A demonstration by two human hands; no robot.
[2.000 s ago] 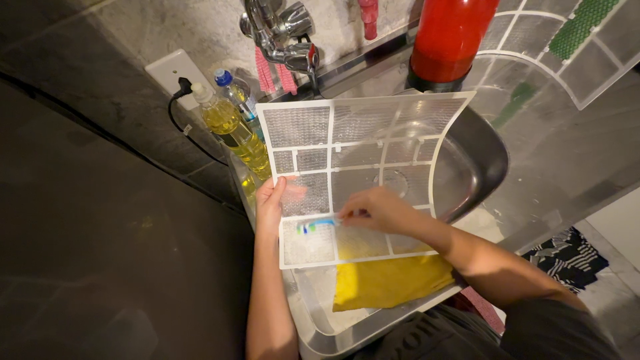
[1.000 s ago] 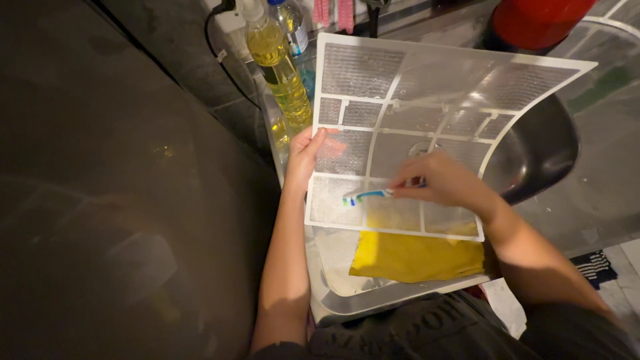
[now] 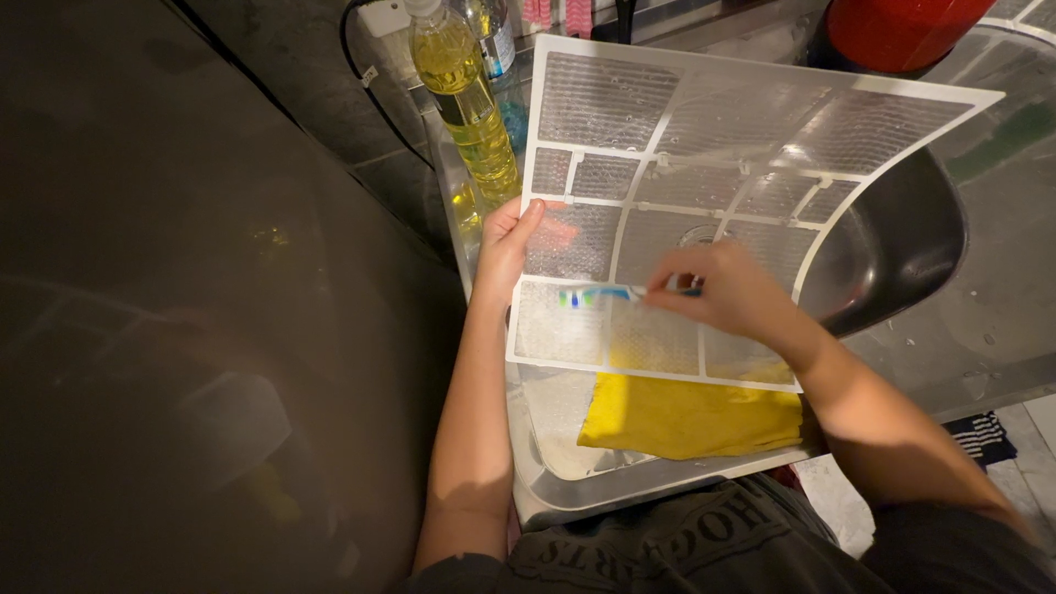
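Note:
A white plastic-framed mesh filter (image 3: 668, 198), wet with drops, is held tilted above the sink. My left hand (image 3: 516, 239) grips its left edge, thumb in front and fingers showing through the mesh behind. My right hand (image 3: 714, 289), slightly blurred, is closed around the handle of a blue and white toothbrush (image 3: 606, 294). The brush's green, white and blue bristle head lies over the filter's lower left panel. Below the filter's lower edge a yellow cloth (image 3: 693, 421) lies on the sink's front ledge, partly seen through the mesh.
The steel sink basin (image 3: 907, 239) lies behind and right of the filter. Bottles of yellow liquid (image 3: 470, 107) and clear blue liquid (image 3: 497, 41) stand at the back left. A red container (image 3: 899, 33) stands at the back right, near another mesh panel (image 3: 1011, 33). A dark smooth surface (image 3: 214, 330) rises at left.
The view has shifted. My right hand has kept the toothbrush over the filter's lower part, and my left hand has stayed on the left edge.

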